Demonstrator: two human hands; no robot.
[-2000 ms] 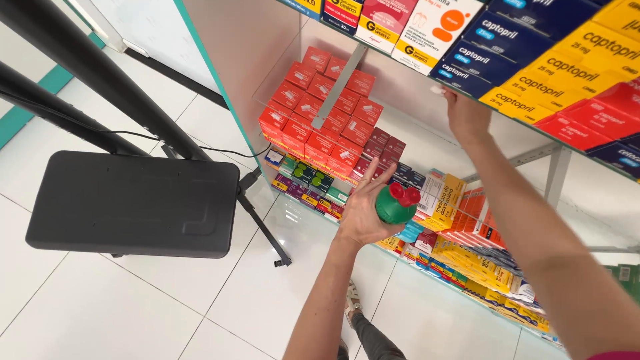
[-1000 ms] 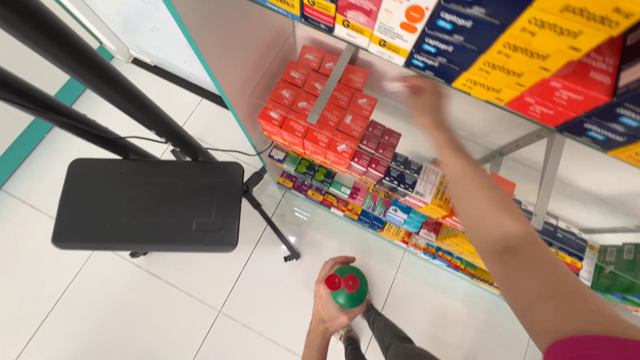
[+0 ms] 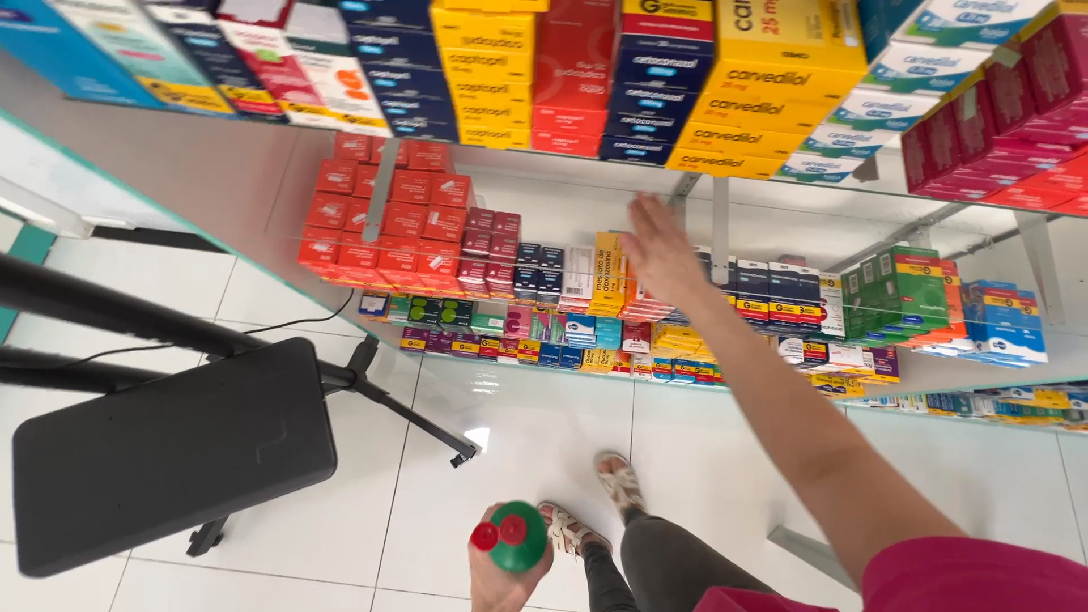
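My left hand (image 3: 501, 565) grips a green bottle (image 3: 520, 544) with a red cap, low in the view and above the floor. My right hand (image 3: 665, 255) reaches over the second glass shelf, fingers extended and slightly blurred, just beside a yellow medicine box (image 3: 608, 274). Whether anything lies under that palm is hidden. Left of it on the shelf are a white box (image 3: 578, 276), small dark blue boxes, maroon boxes (image 3: 491, 246) and stacked red boxes (image 3: 399, 217). Dark blue and white boxes (image 3: 769, 293) stand to its right.
The upper glass shelf holds rows of medicine boxes, among them yellow ones (image 3: 748, 106). A black stand with a flat dark panel (image 3: 174, 455) is at the left, one leg (image 3: 416, 416) reaching toward the shelves. Lower shelves hold more boxes. A thin cable runs behind the stand.
My right hand has moved from just below the upper shelf's edge to the second shelf's boxes. My left hand, near the lower boxes two seconds ago, is now lower with the bottle. The view has shifted.
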